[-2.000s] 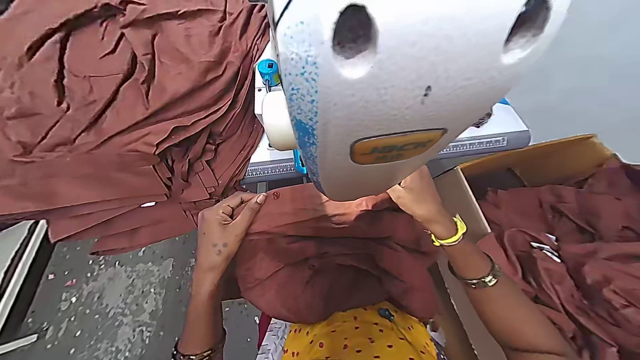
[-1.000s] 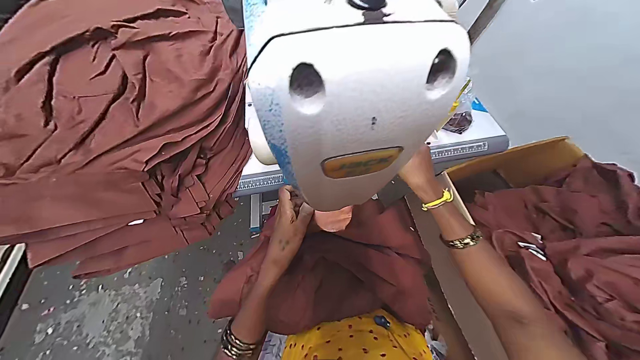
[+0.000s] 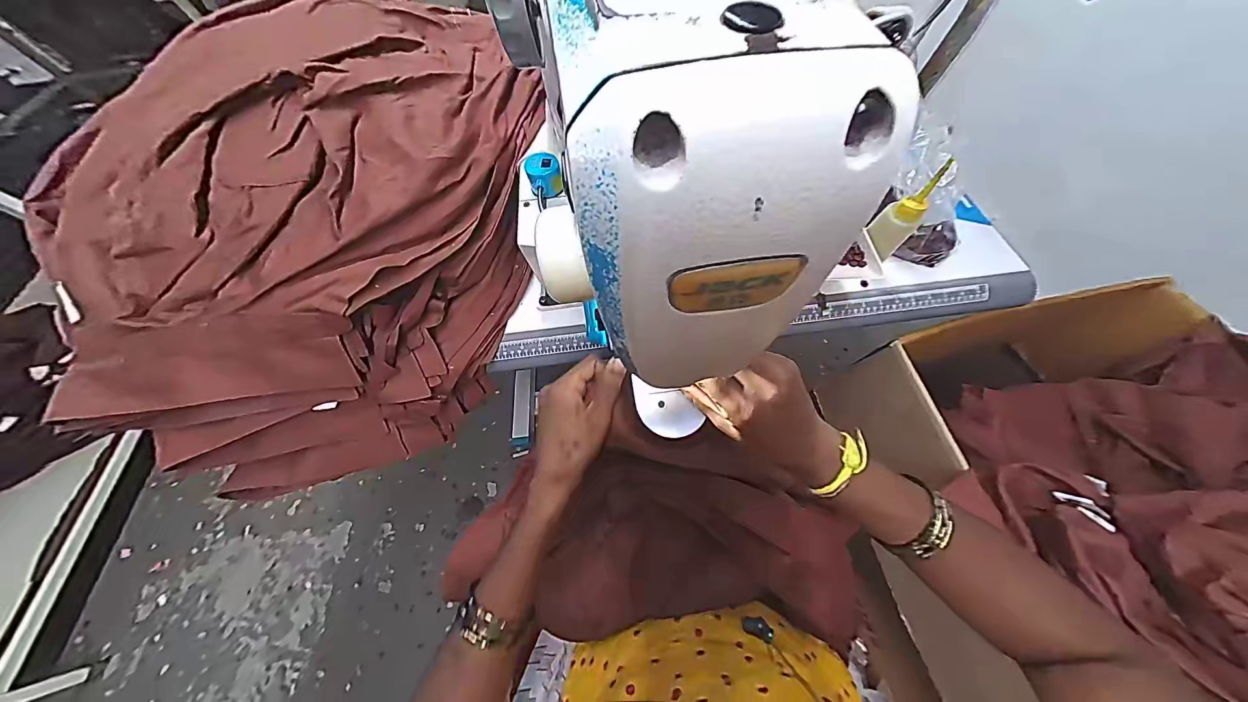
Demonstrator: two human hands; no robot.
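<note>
A white and blue Jack sewing machine head (image 3: 741, 205) stands in front of me and hides part of the work area. My left hand (image 3: 577, 419) pinches the edge of a reddish-brown fabric garment (image 3: 673, 546) at the lower left of the machine head. On the other side, my right hand (image 3: 770, 414) is at the same garment, its fingers curled and partly behind the head. Between the hands is a round white machine part (image 3: 668, 409). The rest of the garment hangs in folds over my lap.
Stacked brown garments (image 3: 253, 195) lie at the left. On the machine table (image 3: 975, 255) are a yellow-tipped bottle (image 3: 902, 216) and a clear plastic bag (image 3: 931, 239). A cardboard box (image 3: 1053, 327) at the right holds more brown fabric (image 3: 1150, 468). Scraps dot the floor (image 3: 253, 585).
Two seconds ago my left hand held the garment's edge out to the left, with a small dark mark on the cloth; it is now closer to the machine and my right hand. The view has shifted.
</note>
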